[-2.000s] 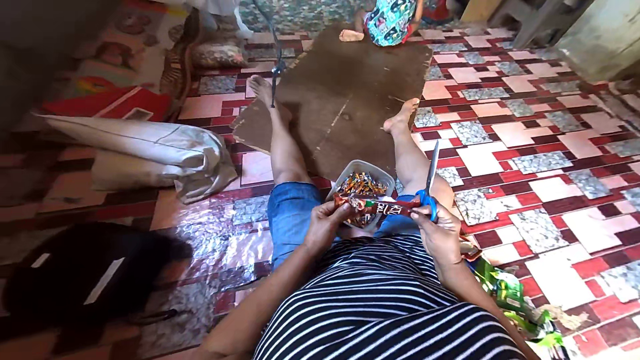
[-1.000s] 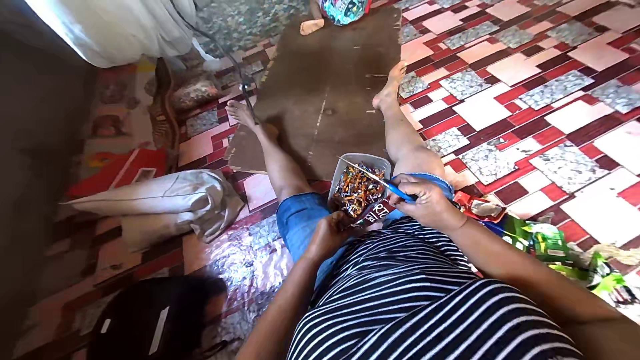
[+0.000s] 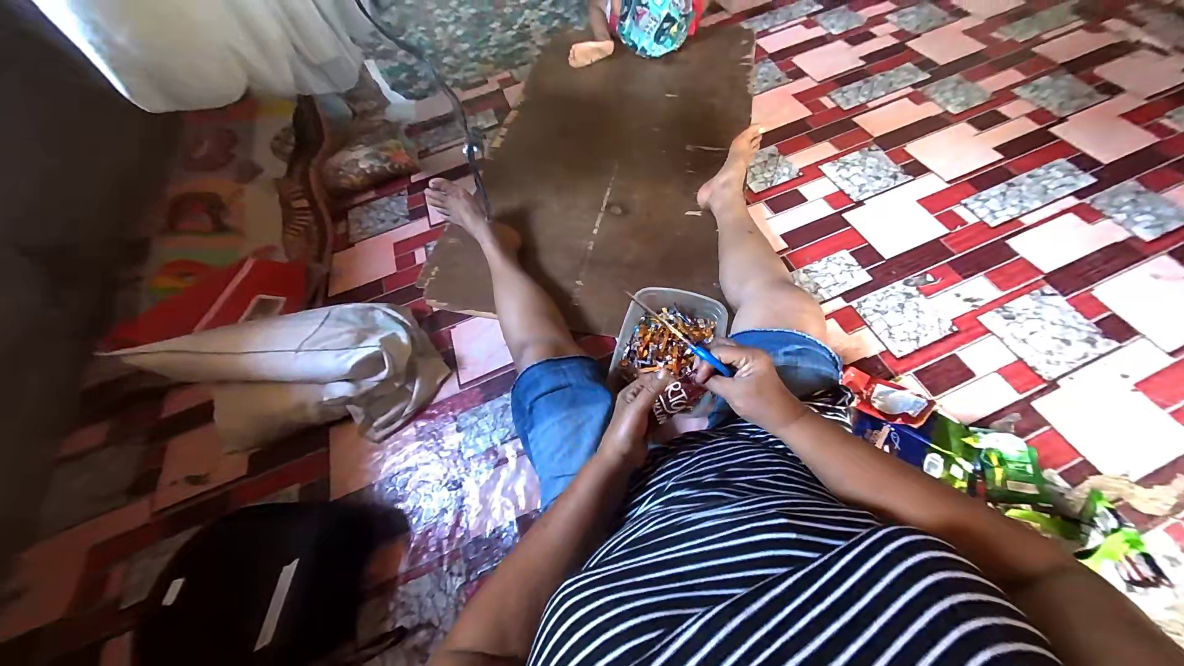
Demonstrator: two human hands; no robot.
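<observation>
Between my thighs sits a clear plastic tub holding many small orange and brown cut pieces. My right hand grips blue-handled scissors, whose blades point up and left over the tub. Pinched in my left hand is a dark red printed wrapper with white lettering, at the tub's near edge. The fingers of both hands are close together at the wrapper. Whether the scissor blades are parted is unclear.
A brown board lies under my feet, with another person's foot at its far end. At left are a pale sack and a black item. Green and red wrappers lie at right. A cable hangs ahead.
Two seconds ago both hands stretched the wrapper over the tub with the scissors pointing up; now the wrapper is lower, at the near edge, and the scissors point left across the tub. The view has shifted.
</observation>
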